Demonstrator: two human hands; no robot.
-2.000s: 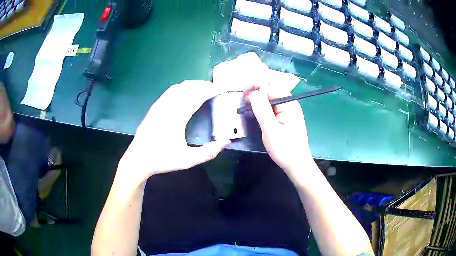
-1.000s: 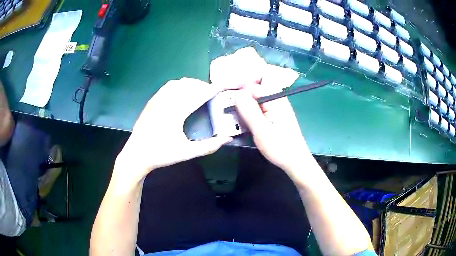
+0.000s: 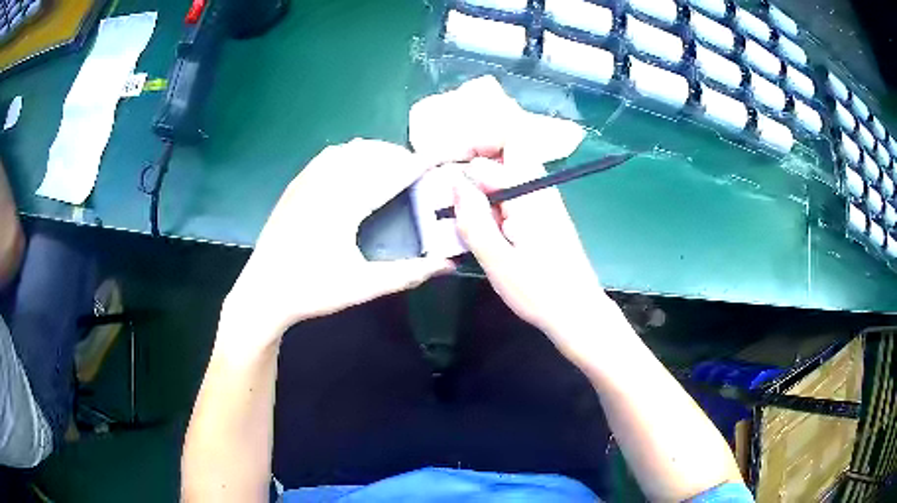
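Note:
My left hand (image 3: 329, 231) holds a white plastic-cased unit (image 3: 429, 208) between thumb and fingers at the bench's front edge; its darker grey side faces left. My right hand (image 3: 511, 231) holds a thin black stick (image 3: 561, 178) like a pen. The stick's inner end lies against the unit's white face, and its pointed end sticks out to the upper right. My right fingers cover part of the unit. A crumpled white cloth (image 3: 492, 118) lies on the green mat just beyond my hands.
A blister tray (image 3: 629, 86) of white-topped units stands at the back right, with another tray farther right. A heat gun (image 3: 187, 93) and a long white strip (image 3: 98, 108) lie left. A person's arm and leg show at far left. A wooden-looking crate (image 3: 811, 422) is low right.
The stick's inner end has moved left across the unit's face, with my right fingers following. My left hand keeps its grip. The whole view has shifted slightly.

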